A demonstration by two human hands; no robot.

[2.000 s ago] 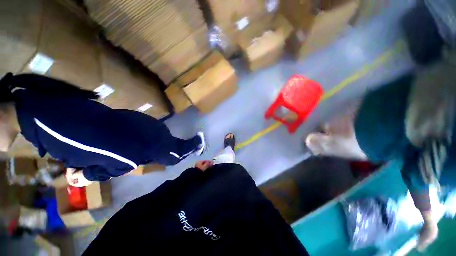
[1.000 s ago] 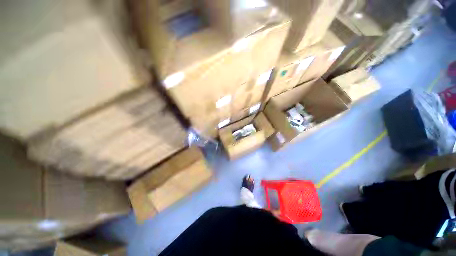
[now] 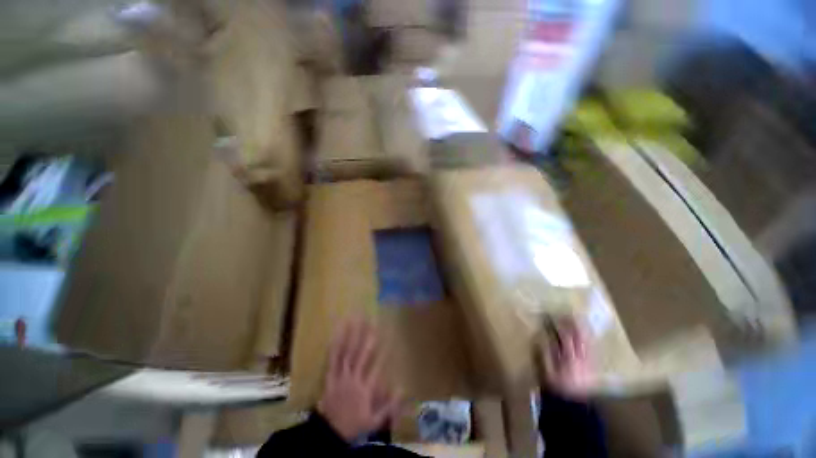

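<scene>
A brown carton [image 3: 335,268] with a dark blue-grey rectangular patch or opening [image 3: 408,266] stands in front of me. My left hand [image 3: 356,380] lies over its near part with the fingers spread, holding nothing that I can see. Right of it is a carton with white labels and shiny tape or film [image 3: 510,259]. My right hand [image 3: 569,356] is at its near end, blurred; whether it touches or grips the carton cannot be told.
Brown cardboard [image 3: 170,250] stands at the left. Long cartons [image 3: 662,241] stand at the right, with bright yellow bags [image 3: 640,116] behind. A white panel with red print [image 3: 548,63] is at the back. A small open box with a shiny packet [image 3: 445,420] is below.
The view has moved from the aisle with the red stool to close-standing cartons. Both my hands have come into view over the cartons. The stool and the people are out of view.
</scene>
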